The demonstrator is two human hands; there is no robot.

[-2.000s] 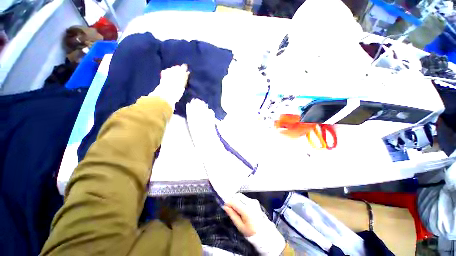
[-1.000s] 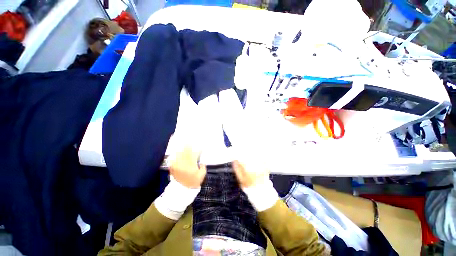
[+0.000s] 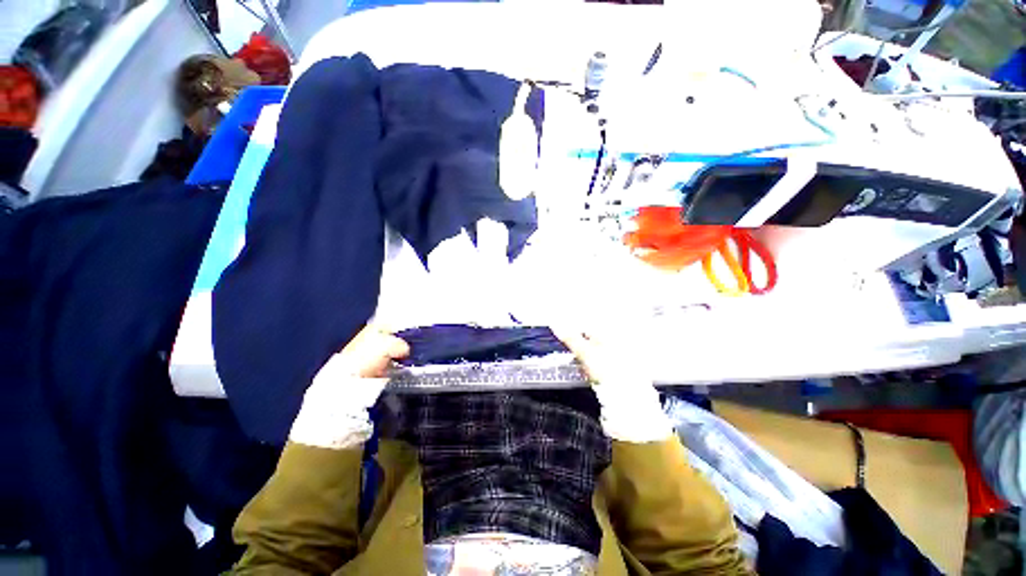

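Observation:
The navy garment piece [image 3: 309, 214] lies heaped on the white table left of the machine needle area. Pale lining [image 3: 450, 287] attached to it spreads toward me and is hard to tell from the bright table. A narrow navy strip [image 3: 478, 342] runs along the lining's near end, just above the measuring tape [image 3: 495, 375] on the table edge. My left hand [image 3: 371, 353] holds the strip's left end. My right hand [image 3: 581, 353] is at its right end, blurred and washed out, with fingers close to the cloth.
The white sewing machine [image 3: 720, 107] has a black control panel [image 3: 838, 197]. Red-orange shears [image 3: 686, 242] lie below its head. A large navy bundle [image 3: 90, 338] hangs left of the table. A cardboard piece [image 3: 900, 478] and pale cloth are below right.
My left hand has come back from the navy cloth to the table edge. Both hands have moved apart, and a navy strip now shows between them. The lining has shifted toward me.

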